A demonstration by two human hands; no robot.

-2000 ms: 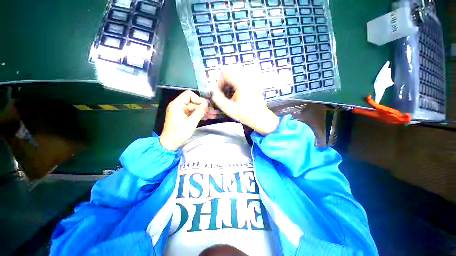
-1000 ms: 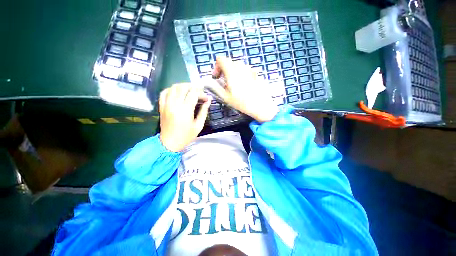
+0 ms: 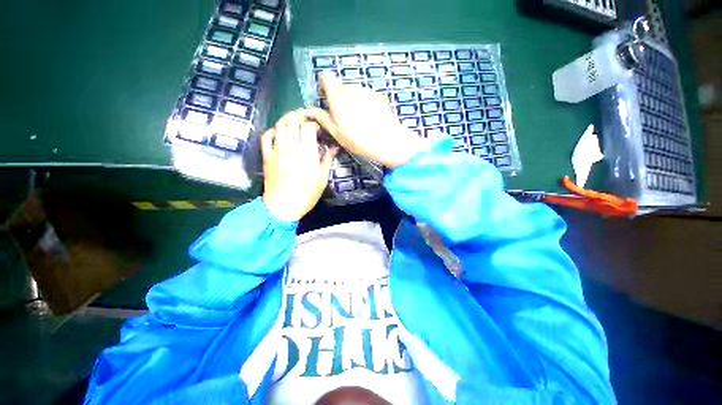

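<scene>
The part sheet (image 3: 459, 103), clear-backed with rows of small dark rectangles, lies on the green table in front of me. Its near left part bends down at the table edge. My left hand (image 3: 293, 162) has curled fingers on the sheet's near left edge. My right hand (image 3: 360, 119) lies over the sheet's left columns, one finger reaching up the left edge and its thumb close to my left fingers. The fingertip contact is partly hidden. A tall strip stack (image 3: 226, 87) with a shiny pale near end stands to the left.
At the right are a white translucent bottle (image 3: 576, 79), a full-sheet stack (image 3: 663, 130) in clear plastic, a white scrap (image 3: 586, 154) and an orange-handled tool (image 3: 598, 199) at the table edge. A dark tray (image 3: 574, 9) is at the far right. A brown bag or box (image 3: 75, 257) is below left.
The sheet sits farther from the top of the view. My right hand has moved up and left along its left edge. My left hand has come up to the sheet's near left edge.
</scene>
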